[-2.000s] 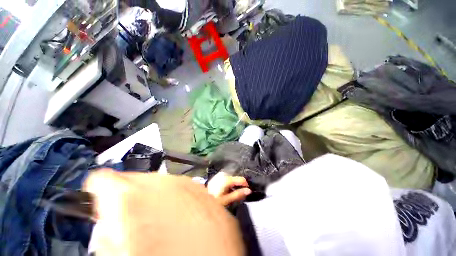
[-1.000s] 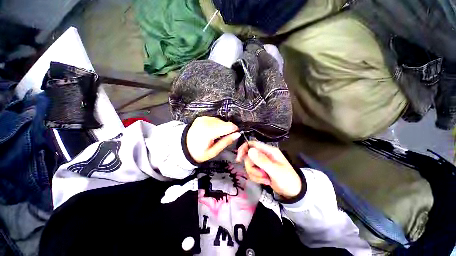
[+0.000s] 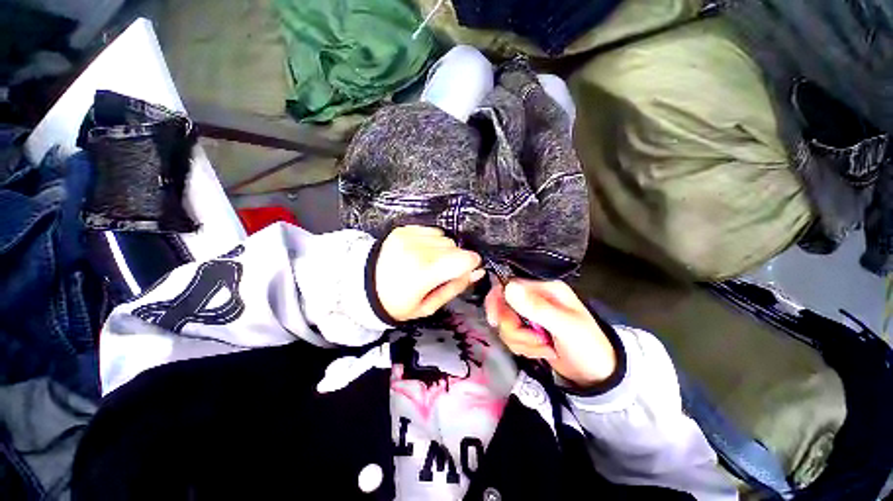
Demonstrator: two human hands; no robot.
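Mottled black-grey denim jeans (image 3: 411,147) with pale topstitching lie on my lap. My left hand (image 3: 423,272) pinches the near edge of the jeans with thumb and fingers. My right hand (image 3: 550,328) is just to its right, fingers curled at the same dark edge. A small pink-red thing (image 3: 538,331) shows in the curl of my right hand; its shape is mostly hidden, so I cannot tell what tool it is. The cloth between my fingertips is dark and its detail is too small to read.
A folded black denim piece (image 3: 137,171) lies on a white board (image 3: 212,186) at left. Blue jeans (image 3: 44,254) heap beside it. Green cloth (image 3: 343,59) lies beyond my lap. Olive sacks (image 3: 685,147) bulge at right, with grey-black jeans (image 3: 832,161) beyond.
Two seconds ago the view looked farther ahead, with my left arm reaching at left. Since one second ago, my hands have stayed close together, and my right hand has come to the jeans' edge.
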